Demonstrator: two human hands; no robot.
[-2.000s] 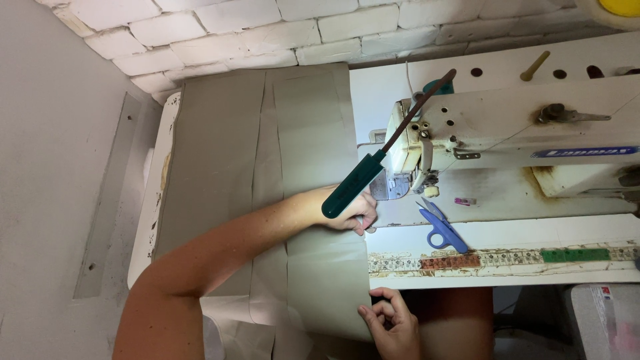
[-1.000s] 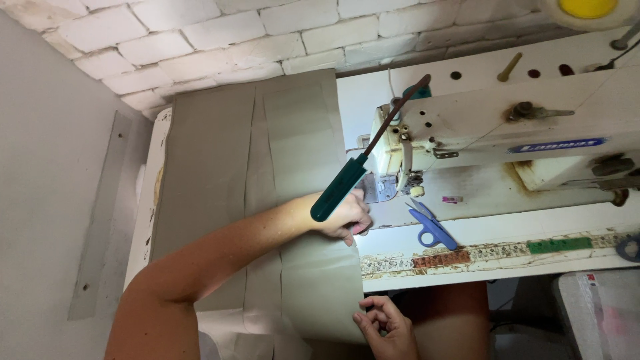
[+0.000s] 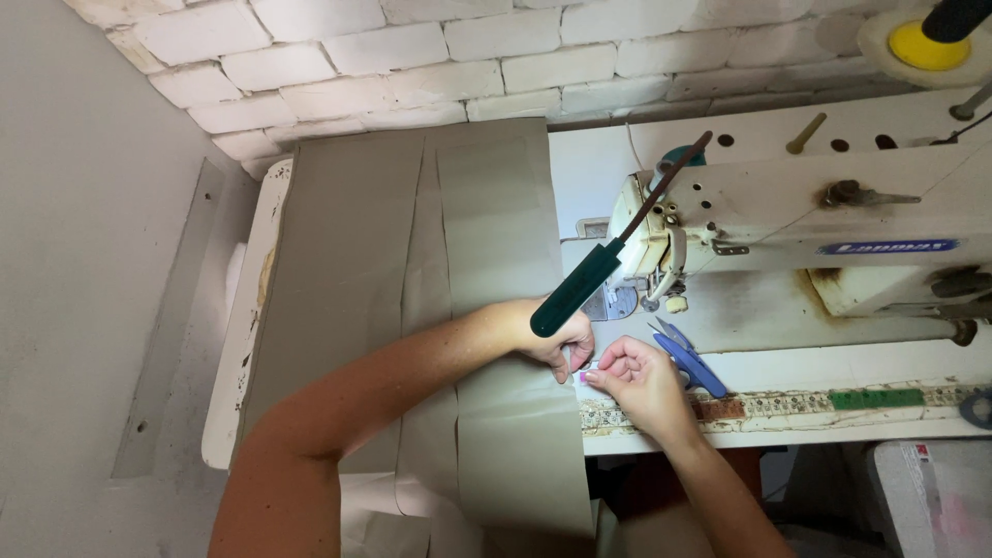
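Note:
A large grey-beige sheet of fabric (image 3: 496,232) lies over the left part of the sewing table, with long folds in it. My left hand (image 3: 570,345) rests at its right edge, thumb and fingers pinching the edge. Close beside it, my right hand (image 3: 639,384) holds a small pink-and-white piece (image 3: 587,377) at its fingertips; what it is cannot be told. Blue thread snips (image 3: 694,364) lie just behind my right hand. The industrial sewing machine (image 3: 651,232) has its needle plate (image 3: 616,301) above my hands in the view.
A dark green handle on a thin rod (image 3: 577,288) crosses the view over my left wrist. A worn measuring tape (image 3: 790,403) runs along the table's front edge. White brick wall (image 3: 434,85) stands behind. At the lower right is a pale container (image 3: 930,488).
My right hand has moved up from the fabric's lower edge to beside my left hand. The pink piece that lay near the machine is now at its fingertips. My left hand stays at the fabric edge.

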